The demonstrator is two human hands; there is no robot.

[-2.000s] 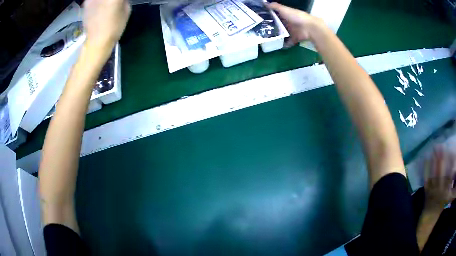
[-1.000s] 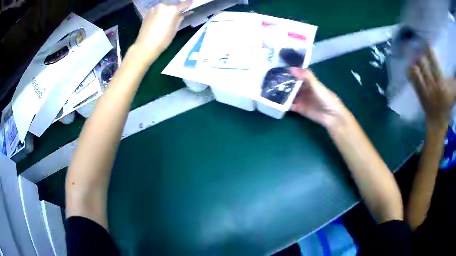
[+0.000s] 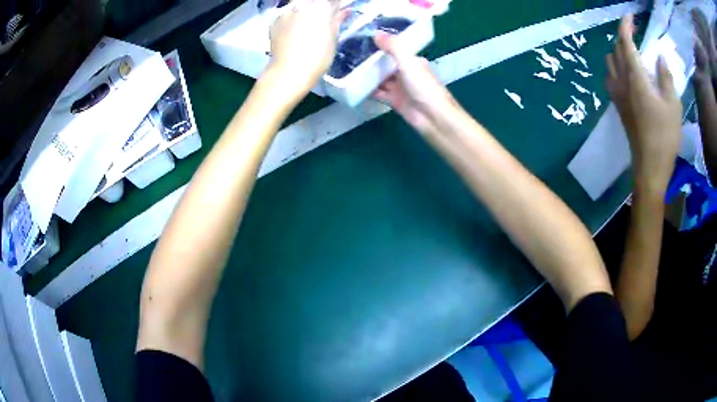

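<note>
A white tray (image 3: 358, 83) with dark glossy parts is at the top centre, tilted, over the white strip. My right hand (image 3: 409, 82) grips its near right edge, thumb on top and fingers beneath. My left hand (image 3: 305, 41) is at the tray's left side, between it and a white box or tray (image 3: 236, 39). The fingers partly hide both, so its grip cannot be told. The tray's top is cut off by the picture edge.
At left, a pictured white retail box (image 3: 67, 145) leans over another filled tray (image 3: 149, 169) on the belt. White boxes (image 3: 47, 345) stand at lower left. White scraps (image 3: 570, 110) lie at right, beside a neighbour's hands (image 3: 648, 118) and a white panel (image 3: 604, 153).
My right hand has moved the tray left and up from above the worktop. My left hand has shifted right towards it. The neighbour's white panel has moved down and left.
</note>
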